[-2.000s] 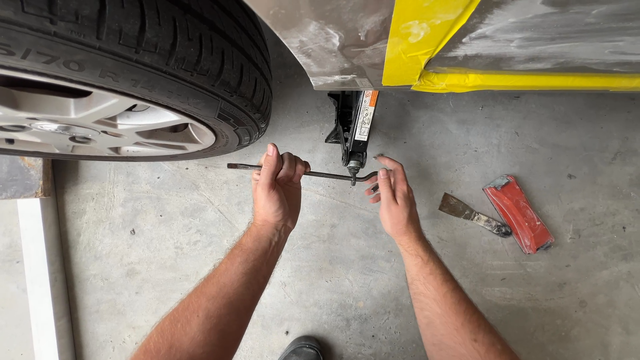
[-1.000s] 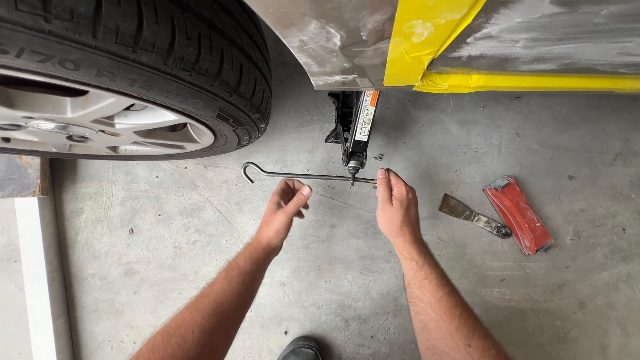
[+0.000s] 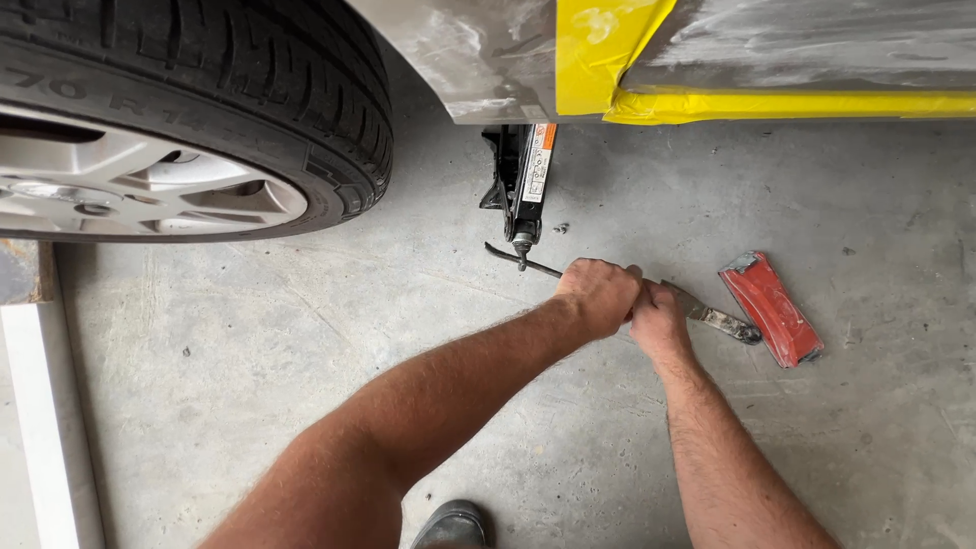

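Note:
A black scissor jack (image 3: pixel 528 183) bearing a label stands under the car's grey sill. A thin metal crank rod (image 3: pixel 534 264) passes through the eye at the jack's screw end; its hooked tip points left. My left hand (image 3: pixel 602 293) is closed around the rod right of the eye. Beside it, touching, my right hand (image 3: pixel 657 316) is closed on the rod's right end, which the fingers hide. Just behind my right hand a putty knife (image 3: pixel 724 322) lies on the floor, its blade partly covered.
A red sanding block (image 3: pixel 774 309) lies right of the putty knife. The car's tyre (image 3: pixel 335 137) fills the upper left, and yellow masking tape (image 3: pixel 663 105) edges the sanded body panel (image 3: pixel 808 46). A white beam (image 3: pixel 53 427) lies at the left; a shoe (image 3: pixel 451 526) shows below.
My left hand, off the rod one second ago, has moved right and closed on it beside my right hand. The rod has turned and slid in the eye, its hooked end now nearer the jack.

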